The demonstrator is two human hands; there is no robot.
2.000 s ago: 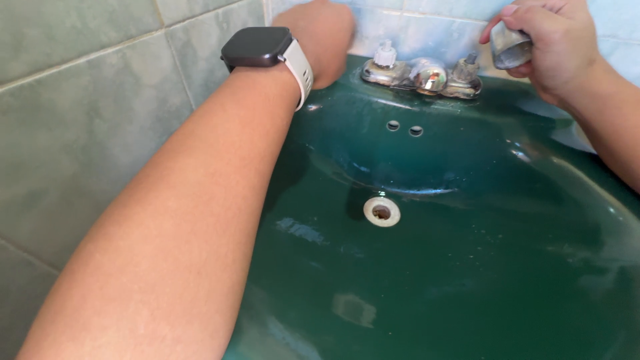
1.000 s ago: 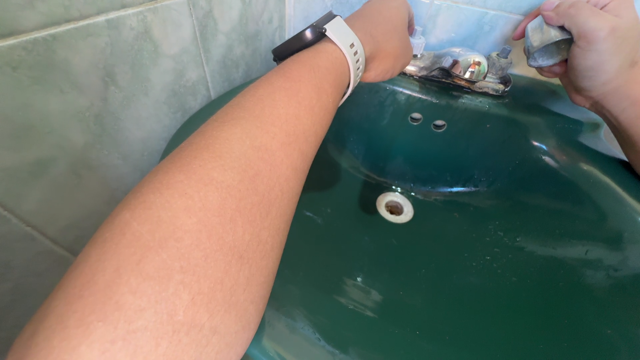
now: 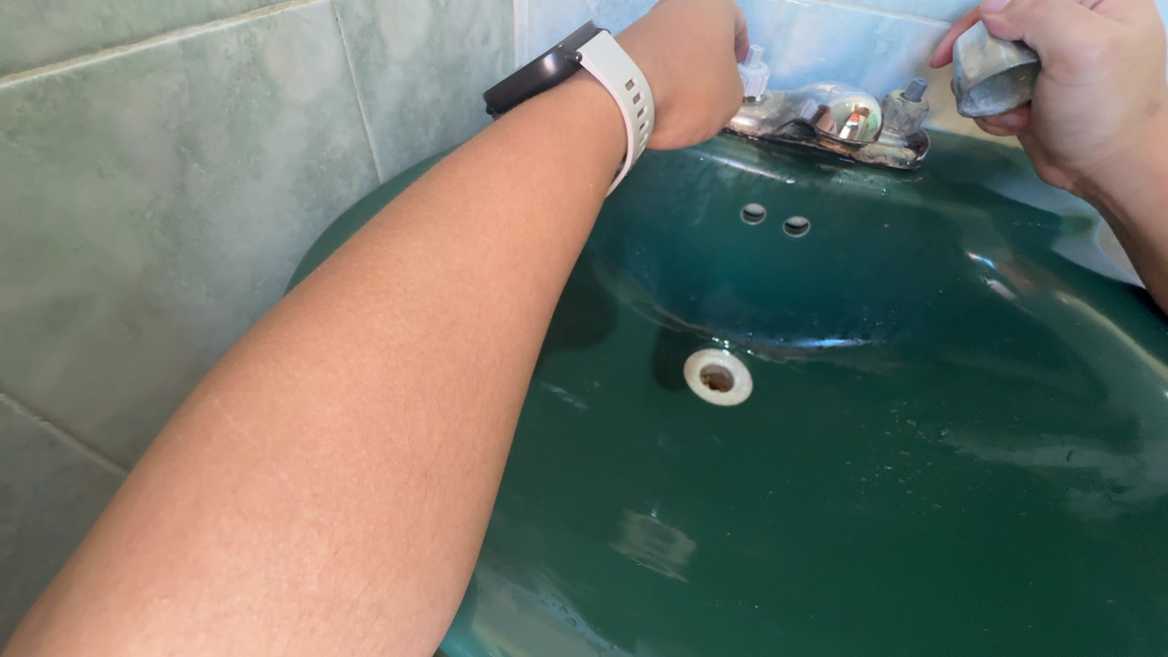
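Note:
A chrome faucet base point(image 3: 844, 114) sits on the back of a green washbasin point(image 3: 821, 474). Its left valve stem point(image 3: 754, 75) is white, its right one point(image 3: 908, 105) grey and crusted, and neither has a handle on it. My left hand point(image 3: 689, 73), with a watch on the wrist, is bent beside the white stem; its fingers are hidden behind the hand, so what they touch or hold cannot be told. Up at the right, my right hand point(image 3: 1068, 82) grips a worn, hollow metal faucet handle point(image 3: 995, 75) between thumb and fingers, its open end facing the basin.
A pale drain ring point(image 3: 718, 377) lies in the basin floor, below two overflow holes point(image 3: 775, 220). Green marbled wall tiles point(image 3: 182, 201) rise close along the left, and light blue tiles point(image 3: 858, 46) stand behind the faucet. My left forearm crosses the basin's left side.
My left hand has moved right, to beside the white valve stem, which it left uncovered two seconds ago. My right hand still holds the metal handle. The view has shifted somewhat.

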